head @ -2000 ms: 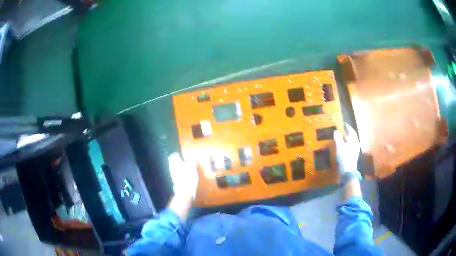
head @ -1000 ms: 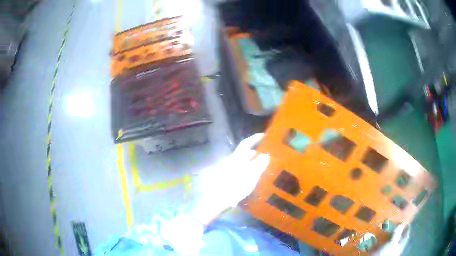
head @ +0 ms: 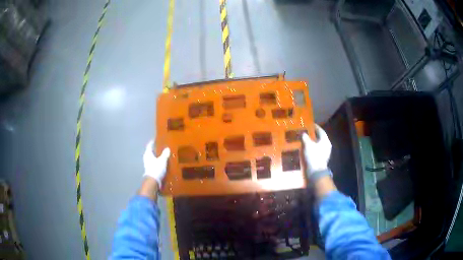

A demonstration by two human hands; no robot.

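An orange cover plate with many rectangular cutouts is held level by both my hands. My left hand, in a white glove, grips its left edge near the lower corner. My right hand, in a white glove, grips its right edge. The plate is above a stack with a dark, reddish-brown carrier frame, which shows below the plate's near edge. A thin dark rim and orange bits show behind its far edge. Whether the plate touches the stack is hidden.
A deep black bin stands at the right, with a pale green piece, a black flat piece and orange edges inside. Metal frame rails are at the upper right. Yellow-black tape lines mark the grey floor.
The view has turned from the green bench to the floor area. The orange plate has moved with both hands from the bench, past the black bin, to above the dark stack.
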